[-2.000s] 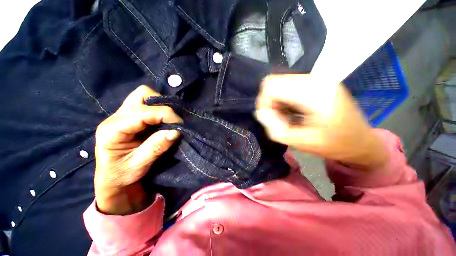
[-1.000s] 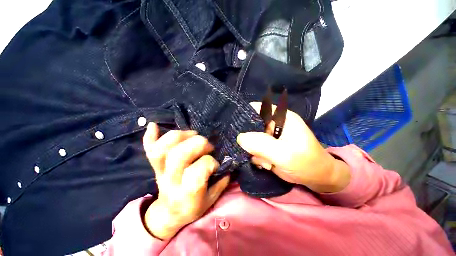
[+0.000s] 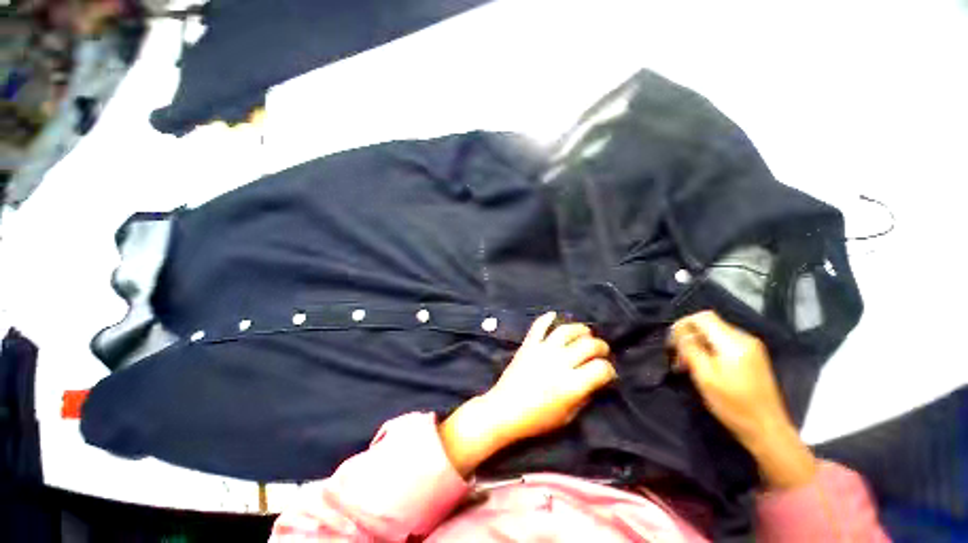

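Note:
A dark navy denim garment [image 3: 340,239] lies across the table, its neck opening to the right with the grey wrong side showing. A placket with a row of silver-white buttons [image 3: 422,315] runs along its middle. My left hand [image 3: 547,382] is at the placket just right of the buttons, fingers curled on the cloth and holding it. My right hand [image 3: 732,371] is bent over the chest part below the neck opening, slightly blurred. Something dark shows between its fingers, but I cannot tell whether it is the snips or cloth.
The white table [image 3: 425,95] has a curved edge. Another dark cloth [image 3: 308,42] lies at the back left. A thin dark hook-shaped wire or cord [image 3: 879,217] shows beyond the neck. A small orange-red piece [image 3: 73,404] is at the left hem. A blue basket [image 3: 902,477] is at lower right.
The view has widened to show the whole garment. The folded piece between my hands has been lowered. My hands are farther apart, and the snips seen open in my right hand no longer show clearly.

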